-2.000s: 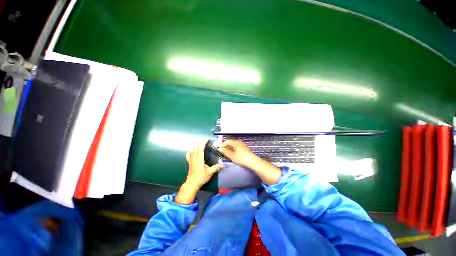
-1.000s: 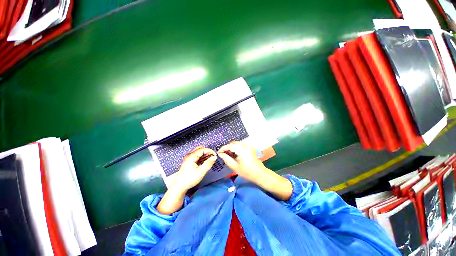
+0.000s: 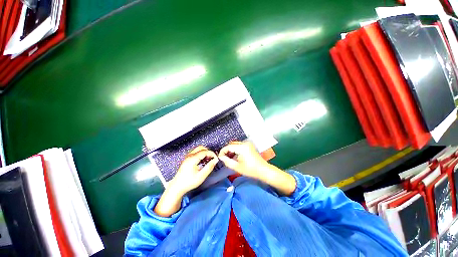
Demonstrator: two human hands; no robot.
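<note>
An open laptop (image 3: pixel 173 158) lies tilted in front of me, its screen (image 3: pixel 201 125) standing up and seen nearly edge-on. A white sheet (image 3: pixel 201 107) shows behind the screen and beside the keyboard. My left hand (image 3: pixel 193 170) and my right hand (image 3: pixel 242 158) are over the front of the keyboard, fingertips together. They seem to pinch something tiny and dark between them; it is too small to make out. An orange edge (image 3: pixel 267 154) shows beside the laptop.
Red carriers (image 3: pixel 379 90) with a dark laptop (image 3: pixel 419 75) stand at the right on the green surface (image 3: pixel 115 60). White sheets with a red layer (image 3: pixel 52 201) and a dark laptop are at the left. More red stacks are at upper left and lower right. A small label sheet (image 3: pixel 300 125) lies right.
From the oldest frame, the view has turned and the left hand has let go of the black item beside the keyboard; both hands have come together. Since one second ago they barely differ.
</note>
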